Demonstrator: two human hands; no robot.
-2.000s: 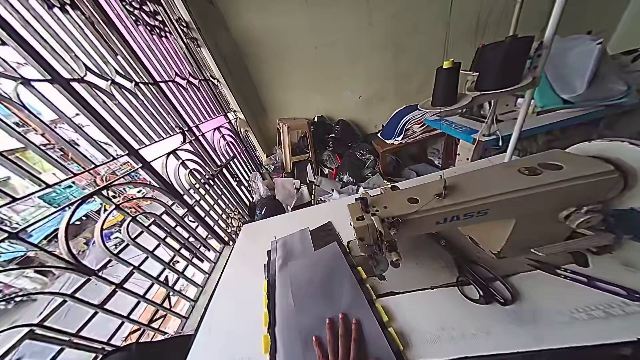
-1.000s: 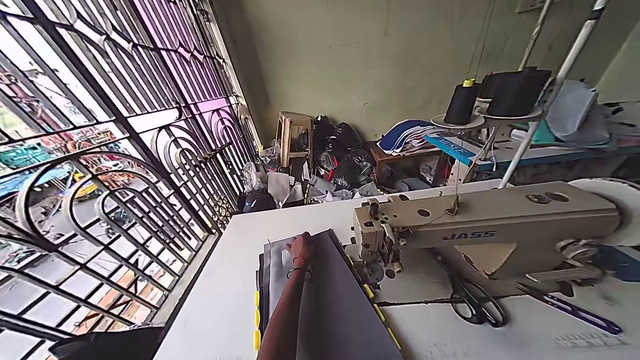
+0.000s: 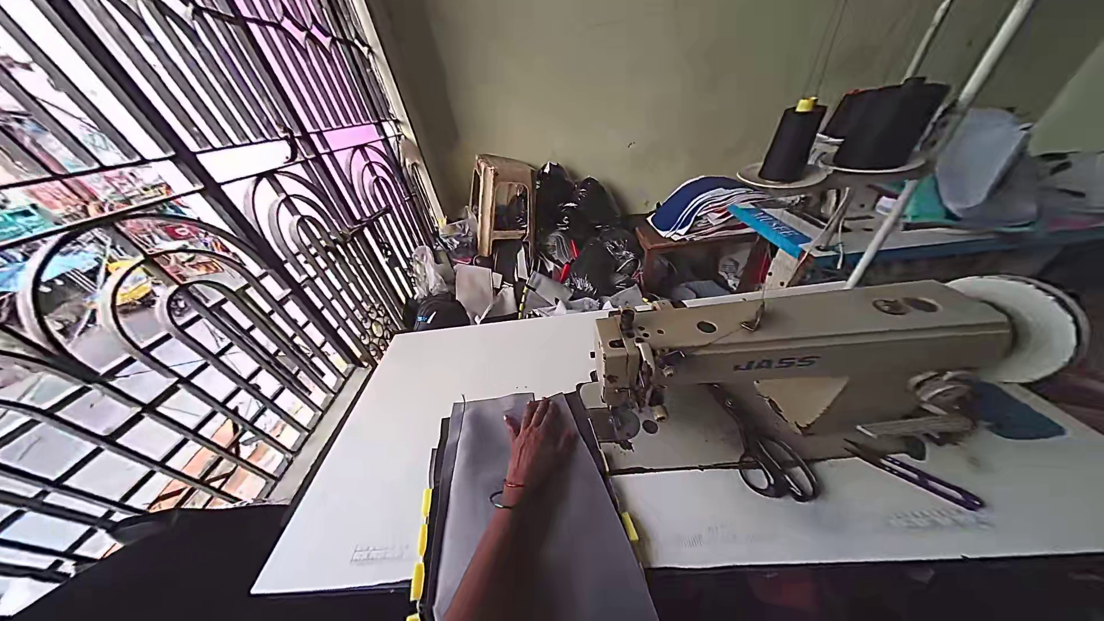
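My left hand [image 3: 536, 435] lies palm down near the upper end of a long grey fabric panel [image 3: 483, 483], its fingers slightly apart and pointing away from me. Dark layers show along both sides of the panel, with yellow pieces [image 3: 419, 582] at its edges. The panel lies on the white sewing table [image 3: 388, 466], left of the needle end of a beige sewing machine [image 3: 828, 354]. The forearm covers part of the fabric. My right hand is out of view.
Black-handled scissors [image 3: 776, 470] and purple-handled thread snips [image 3: 927, 480] lie right of the fabric. Black thread cones [image 3: 888, 125] stand behind the machine. A metal window grille [image 3: 233, 216] runs along the left. Beyond the table are a stool [image 3: 503, 194] and black plastic bags [image 3: 595, 259].
My left hand has moved from the lower part of the panel to its upper end, then to the right across that end. The view has shifted a little.
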